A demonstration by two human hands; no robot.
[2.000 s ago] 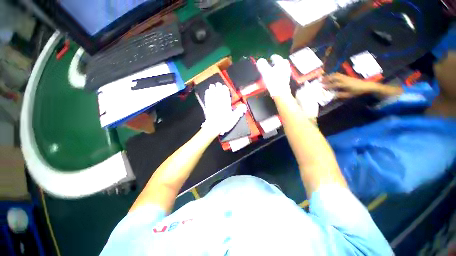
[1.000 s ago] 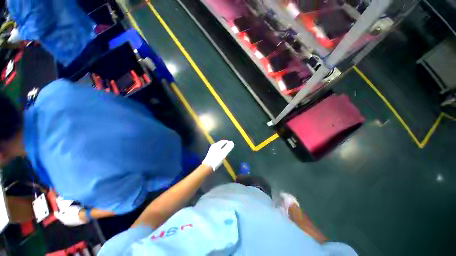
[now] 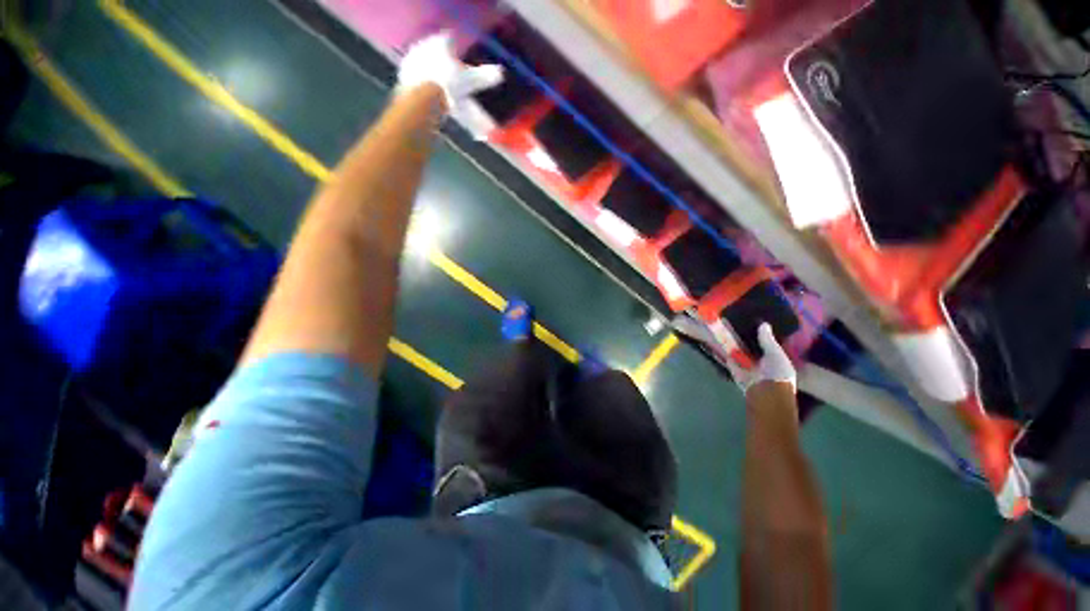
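Note:
Several flat black units in red-orange holders lie in a row on the lower pink-lined shelf, with white labels along their near edges. One black unit [image 3: 703, 263] is mid-row. My left hand [image 3: 442, 78], white-gloved, is at the row's upper-left end with its fingers apart and the thumb towards a unit; its contact there is unclear. My right hand [image 3: 769, 362], also gloved, is at the other end. Its thumb lies on the end black unit [image 3: 760, 318] and its fingers are at the holder's edge, partly hidden.
An upper shelf at the right carries larger-looking black units [image 3: 908, 119] in red-orange holders. A grey shelf rail [image 3: 669, 125] and a blue cable [image 3: 574, 116] run above the row. A blue shape [image 3: 78, 281] and red holders [image 3: 117, 525] are at the left. The green floor has yellow lines.
The view has turned from the bench, past a person in blue, to the rack, which is now close. Both my hands have moved from the open floor area to the ends of the lower row.

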